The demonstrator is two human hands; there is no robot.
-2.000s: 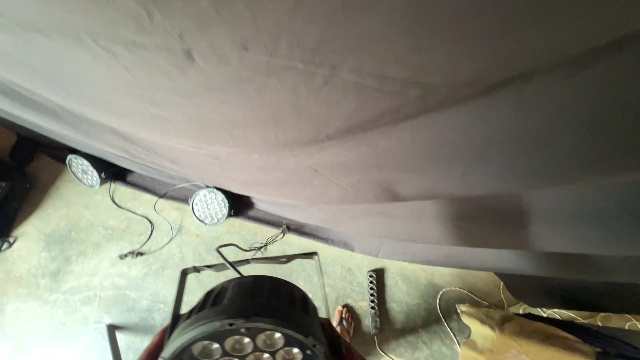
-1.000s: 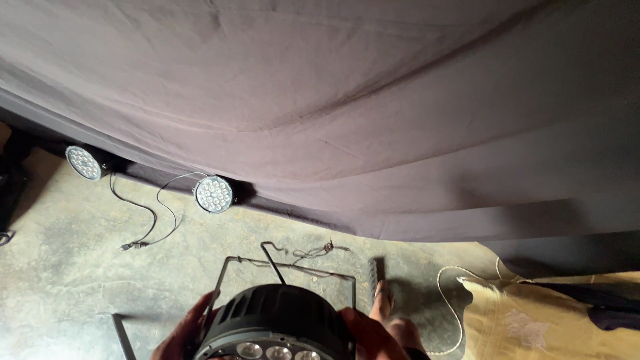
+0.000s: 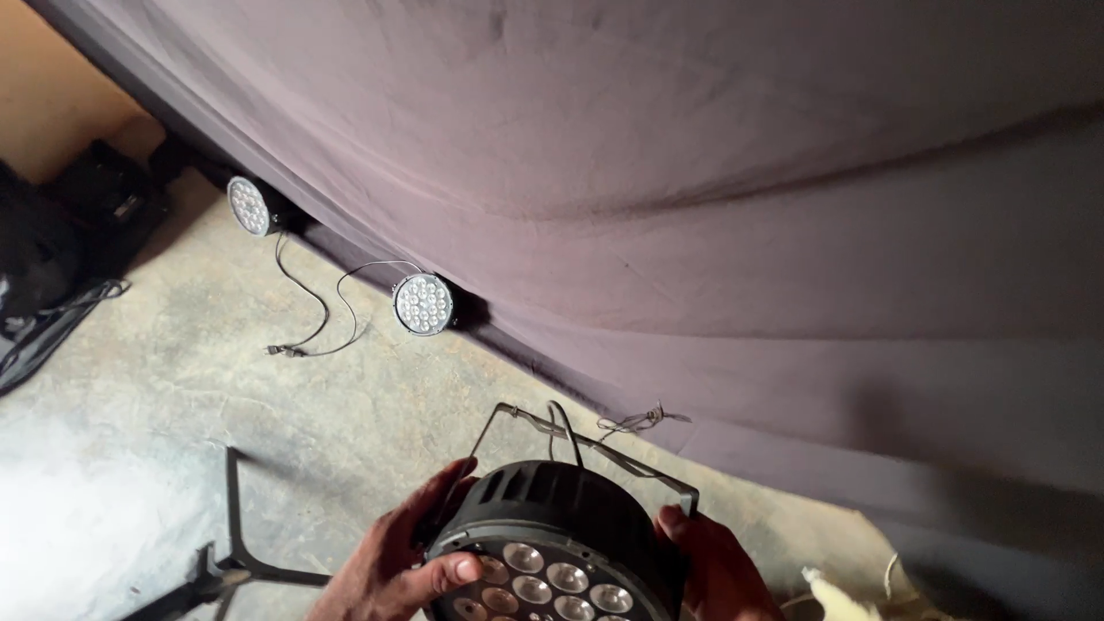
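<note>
A black LED par light (image 3: 552, 517) with round clear lenses is held between my two hands at the bottom centre. My left hand (image 3: 401, 552) grips its left side, the thumb lying over the front rim. At the right side of the housing, my right hand (image 3: 716, 556) holds on beside the end of the metal bracket (image 3: 604, 448), which stands up behind the light. A black cable loops out from the back of the housing. Two similar lights, one nearer (image 3: 423, 304) and one farther left (image 3: 250, 207), rest on the floor along the curtain.
A large grey-mauve curtain (image 3: 733, 216) hangs down to the concrete floor (image 3: 328, 431). Cables with plugs (image 3: 285, 351) lie by the two lights. Black stand legs (image 3: 237, 561) are at lower left, dark bags (image 3: 78, 233) at far left. Yellowish material (image 3: 837, 595) shows at lower right.
The view has swung left, bringing in the dark bags and more of the stand. Both hands, partly hidden two seconds ago, now show more fully on the light.
</note>
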